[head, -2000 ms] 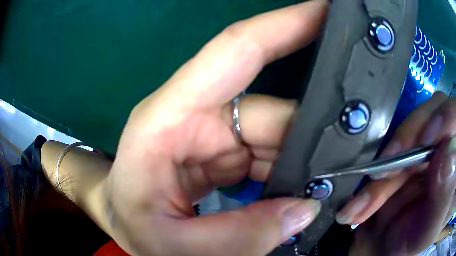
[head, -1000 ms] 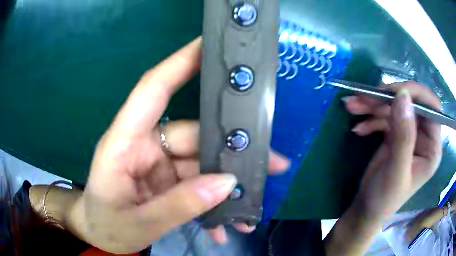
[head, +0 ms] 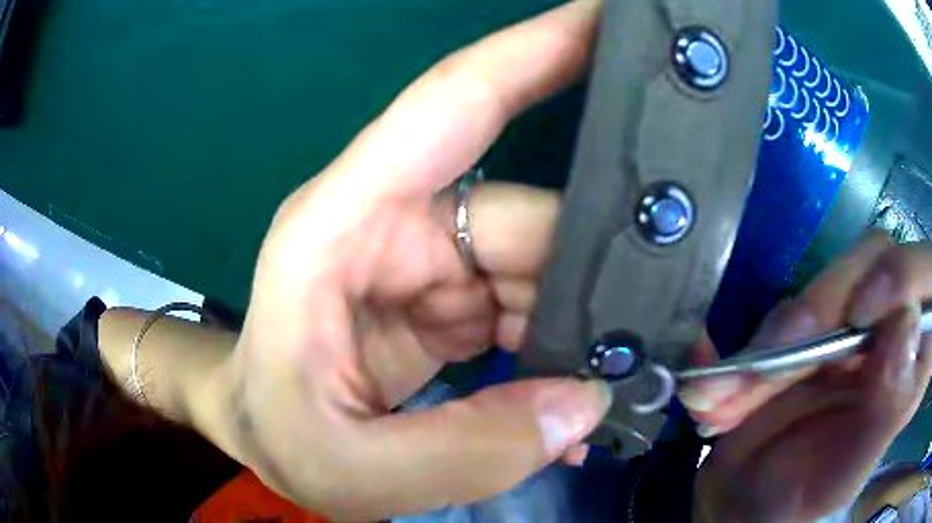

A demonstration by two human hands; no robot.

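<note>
My left hand (head: pixel 409 266) holds a dark grey housing strip (head: pixel 623 276) upright and slightly tilted, with the thumb near its lower end. Three round inserts show in the strip, the lowest one (head: pixel 614 359) beside my thumb tip. My right hand (head: pixel 828 358) holds metal tweezers (head: pixel 782 358) from the right. A pale crescent piece (head: pixel 657 391) is at the tweezer tip, over the strip just right of and below the lowest insert. Whether it touches the strip I cannot tell. The right hand is partly blurred.
A shiny blue carrier sheet (head: pixel 761 245) with rows of crescents lies behind the strip on the green surface (head: pixel 184 133). Crinkled clear film (head: pixel 904 199) lies at the right. A white band (head: pixel 72 260) crosses at the left.
Since one second ago, the tweezers have moved from the blue sheet to the strip's lower end with a crescent at the tip. The strip has moved right and tilted.
</note>
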